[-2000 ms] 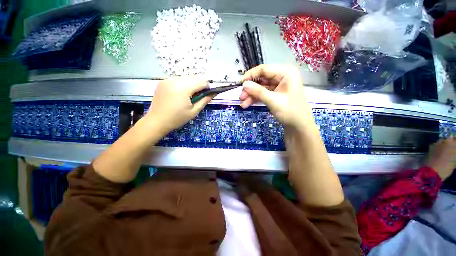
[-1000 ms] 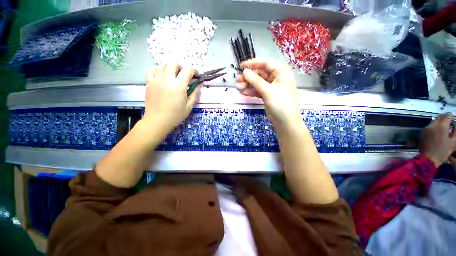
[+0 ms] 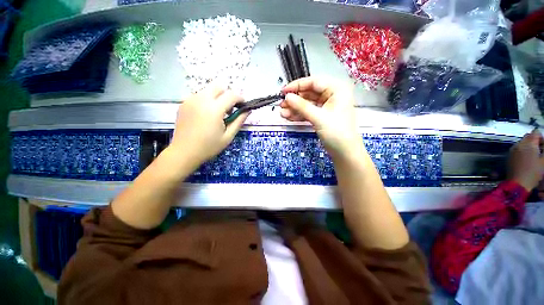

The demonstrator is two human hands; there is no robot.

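Observation:
My left hand [image 3: 206,122] holds dark pliers [image 3: 257,103], jaws closed and pointing right, their tip at my right fingertips. My right hand [image 3: 319,107] pinches a small dark part [image 3: 284,95] between thumb and fingers; its shape is too small to tell. Behind my right hand a bundle of black sticks [image 3: 293,58] lies on the grey shelf [image 3: 161,89]. Its lower ends are partly hidden by my fingers. A few tiny black bits [image 3: 280,80] lie loose beside the sticks.
Blue circuit boards [image 3: 268,158] lie between silvery rails [image 3: 268,195] under my forearms. Behind are a dark blue stack [image 3: 65,59], green parts [image 3: 136,50], white parts [image 3: 218,50], red parts [image 3: 367,53] and a plastic bag [image 3: 444,65]. A neighbour's red sleeve [image 3: 477,232] is at right.
One second ago the pliers' jaws were open and apart from my right hand; now they are closed and meet my right fingertips. The neighbour's hand has moved right.

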